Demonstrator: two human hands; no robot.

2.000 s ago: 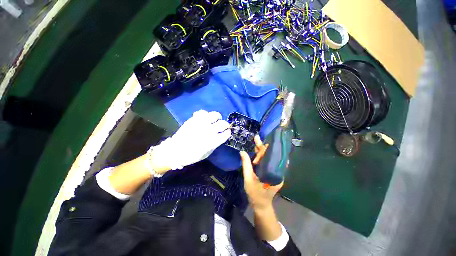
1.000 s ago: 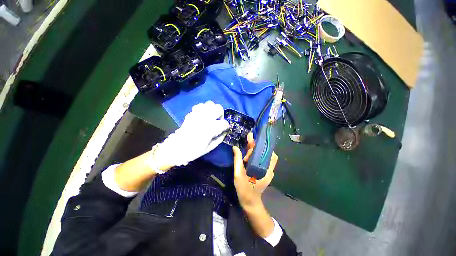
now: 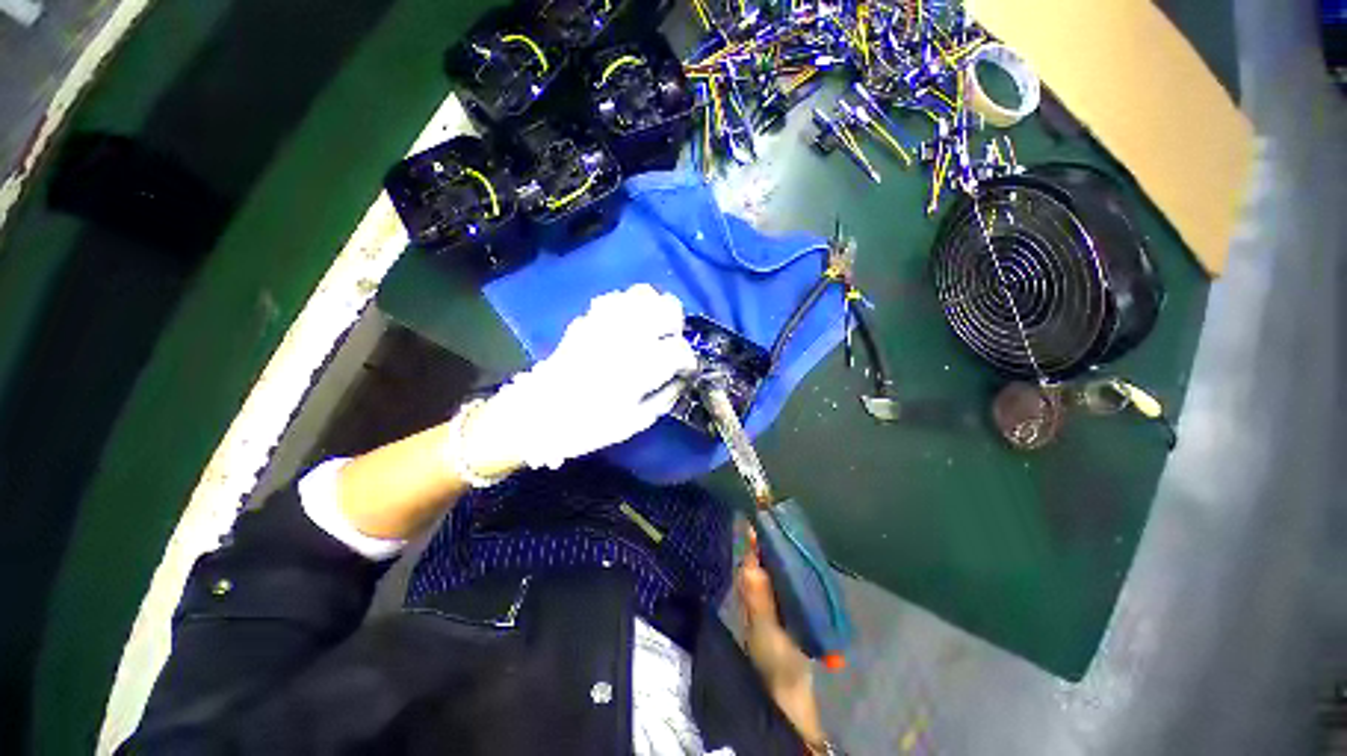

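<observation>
A black housing (image 3: pixel 727 359) rests on the blue cloth (image 3: pixel 598 276). My left hand (image 3: pixel 598 381), in a white glove, is at its left side with the fingertips closed over its edge; what they pinch is hidden. My bare right hand (image 3: pixel 771 628) holds the blue-teal soldering gun (image 3: pixel 798 570) by its handle, partly hidden behind it. The metal barrel points up-left and its end is at the housing, beside the gloved fingertips. Pliers (image 3: pixel 836 281) with dark open handles lie on the right of the cloth.
Several black housings (image 3: pixel 448 194) stand at the cloth's upper left, beside the conveyor's white rail (image 3: pixel 318 324). A wire pile (image 3: pixel 842 74), tape roll (image 3: pixel 1002 84) and cardboard (image 3: pixel 1145 111) lie at the back. A fume fan (image 3: pixel 1019 281) and brown tin (image 3: pixel 1027 415) are at right.
My right hand has left the housing's edge and moved down toward me with the soldering gun. The gun's barrel has swung from pointing up-right onto the housing. My left hand stays at the housing.
</observation>
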